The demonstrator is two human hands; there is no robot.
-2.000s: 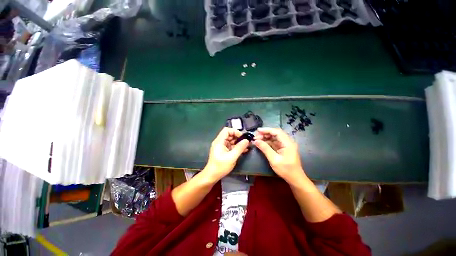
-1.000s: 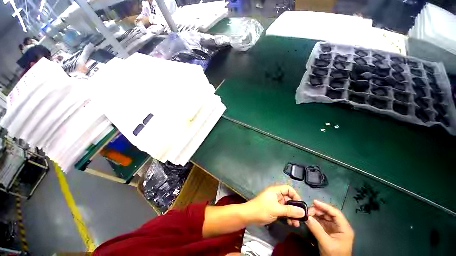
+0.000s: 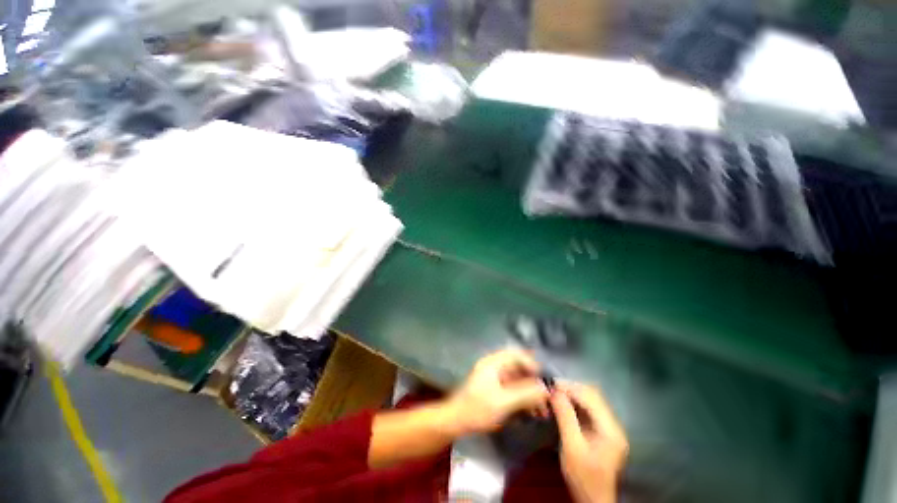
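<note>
The frame is blurred. My left hand (image 3: 500, 393) and my right hand (image 3: 590, 437) meet low in the centre, above the near edge of the green mat. A small dark part (image 3: 548, 381), seemingly a black housing, shows between their fingertips; its details are smeared and partly hidden by fingers. My left hand grips it, and the right fingertips are at its right side. Two black housings (image 3: 541, 332) lie side by side on the mat just beyond my hands.
White foam stacks (image 3: 266, 216) stand at left. A translucent blister tray (image 3: 669, 182) with black parts lies back right, beside a dark tray (image 3: 854, 216). Tiny white pieces (image 3: 581, 251) lie mid-mat. A carton (image 3: 339, 393) with shiny bags is below the bench edge.
The view has swung from straight down toward the left and then slightly back right. My hands stay together at the small part; the right fingertips have closed in on it.
</note>
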